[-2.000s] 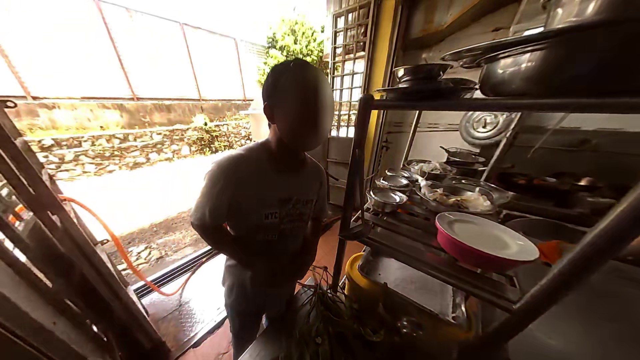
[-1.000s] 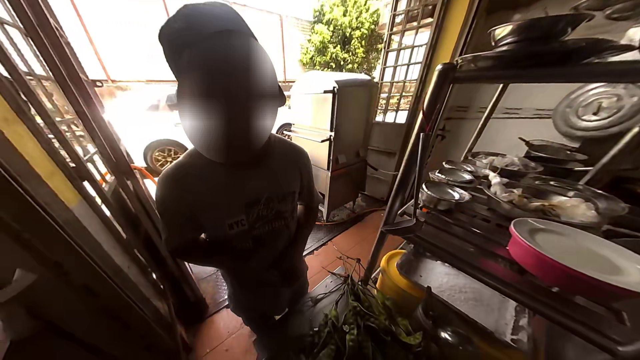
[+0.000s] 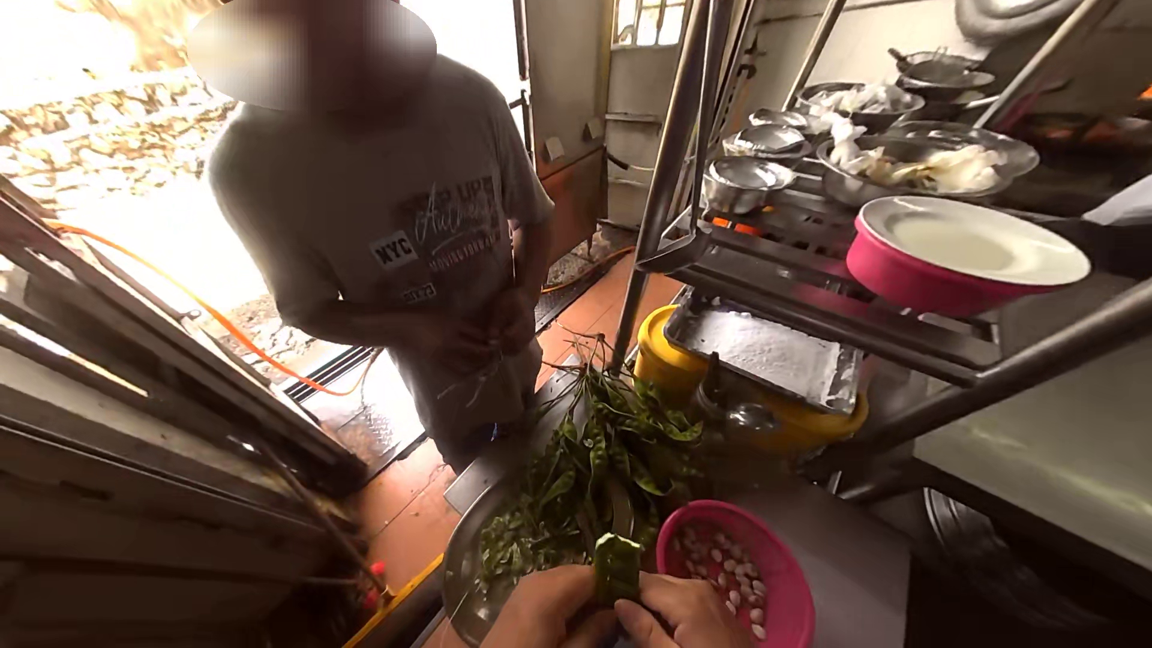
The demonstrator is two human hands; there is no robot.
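My left hand (image 3: pixel 549 607) and my right hand (image 3: pixel 688 612) meet at the bottom of the view, both gripping one green bean pod (image 3: pixel 617 569) that stands upright between the thumbs and fingers. Behind the pod lies a bunch of long green pods (image 3: pixel 598 445) with thin stems. At the left, a round metal tray (image 3: pixel 459 576) holds small green pod pieces beneath and beside the bunch. Just right of my right hand is a pink plastic bowl (image 3: pixel 792 585) with several pale seeds (image 3: pixel 733 571) in it.
A person (image 3: pixel 387 216) stands opposite, hands together at the waist, fingering something thin. At right, a metal rack (image 3: pixel 837 333) holds steel bowls (image 3: pixel 745 184) and a pink-and-white basin (image 3: pixel 967 256). Below stand a yellow bucket (image 3: pixel 661 346) and a tray of white powder (image 3: pixel 765 346). An orange hose (image 3: pixel 225 324) runs left.
The view has tilted down, and my hands with the pod, the pink bowl and the metal tray now show. The other person's hands have come into clearer sight.
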